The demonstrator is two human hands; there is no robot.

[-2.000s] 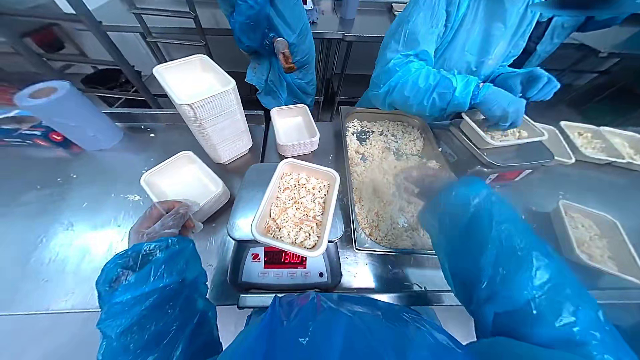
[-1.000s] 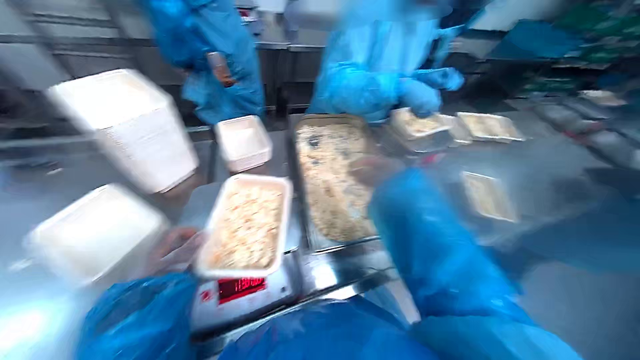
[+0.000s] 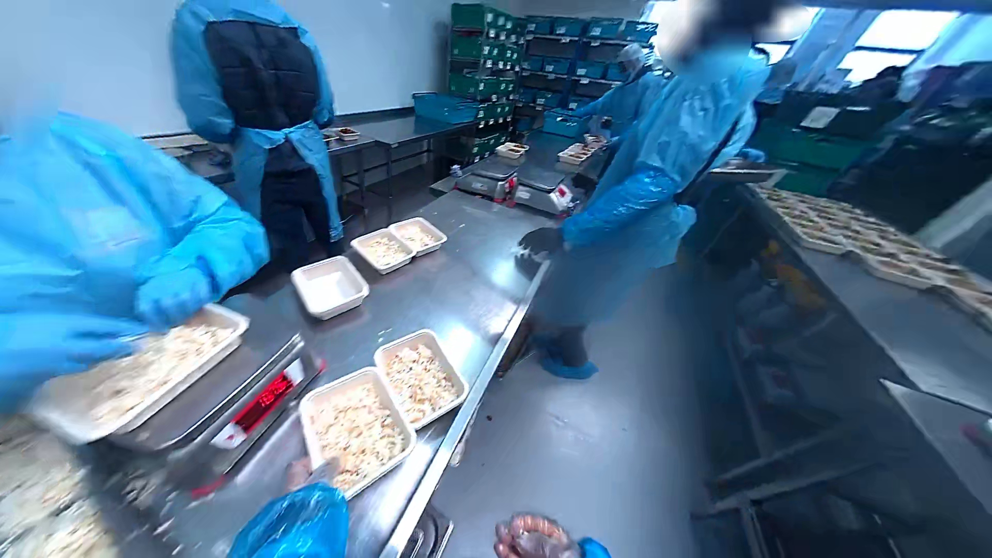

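Note:
My left hand [image 3: 310,471], in a clear glove with a blue sleeve cover, grips the near left rim of a cream tray [image 3: 355,426] filled with a crumbly, pale rice-like food. That tray rests on the steel table, touching a second filled tray [image 3: 421,377] near the table edge. Over the floor at the bottom of the view is my right hand [image 3: 535,536], palm up with loosely curled fingers and nothing seen in it. A scale [image 3: 256,411] with a lit red display stands left of the trays.
A co-worker's gloved hands [image 3: 174,294] work at a filled tray [image 3: 225,333] on the scale. Farther along are an empty tray [image 3: 331,285] and two filled ones [image 3: 385,249]. Another person [image 3: 643,186] stands at the table's right edge. A counter [image 3: 891,325] with many trays runs along the right.
The view has swung far right. The filled tray from my scale is now on the table beside another, with my left hand on it. My right hand has left the food pan.

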